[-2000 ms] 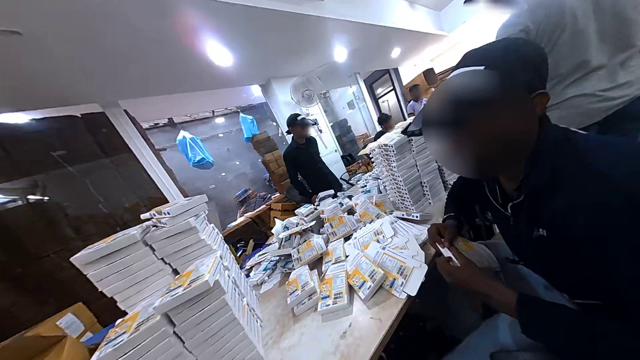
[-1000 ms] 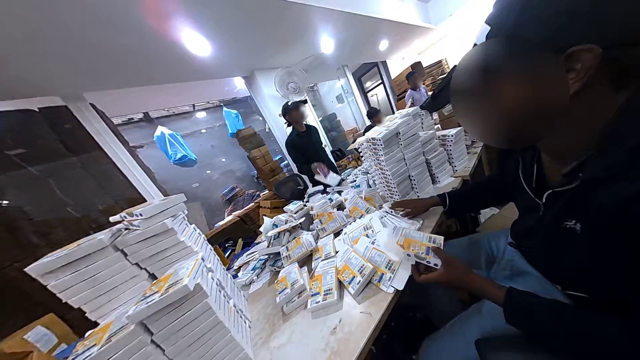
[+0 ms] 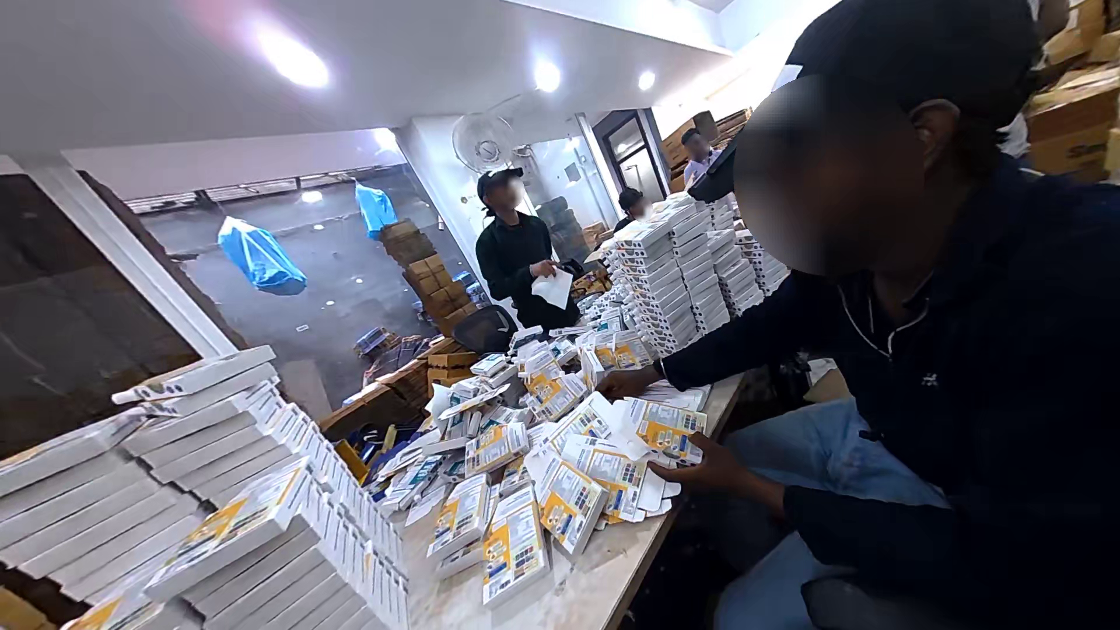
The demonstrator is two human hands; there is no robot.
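Observation:
Neither my left hand nor my right hand is in view. A loose heap of small white and yellow printed cartons (image 3: 514, 544), some of them flat, covers the middle of the table (image 3: 560, 588). At the right sits a co-worker (image 3: 962, 394) in dark clothes and a cap. One hand (image 3: 717, 472) of this person holds a carton (image 3: 667, 429) at the heap's edge, and the other hand (image 3: 626, 382) reaches onto the heap. Across the table a second person (image 3: 516, 254) stands with a white sheet (image 3: 553, 288) in hand.
Tall stacks of filled-looking cartons (image 3: 262, 525) rise close by at the left. More carton stacks (image 3: 656, 280) stand at the table's far right. Beyond are brown cardboard boxes (image 3: 433, 284), a wall fan (image 3: 484, 140), hanging blue bags (image 3: 261, 255) and other people.
The seated co-worker's hands have moved from close to the body to the carton heap. The standing person now holds a white sheet. The view has shifted somewhat.

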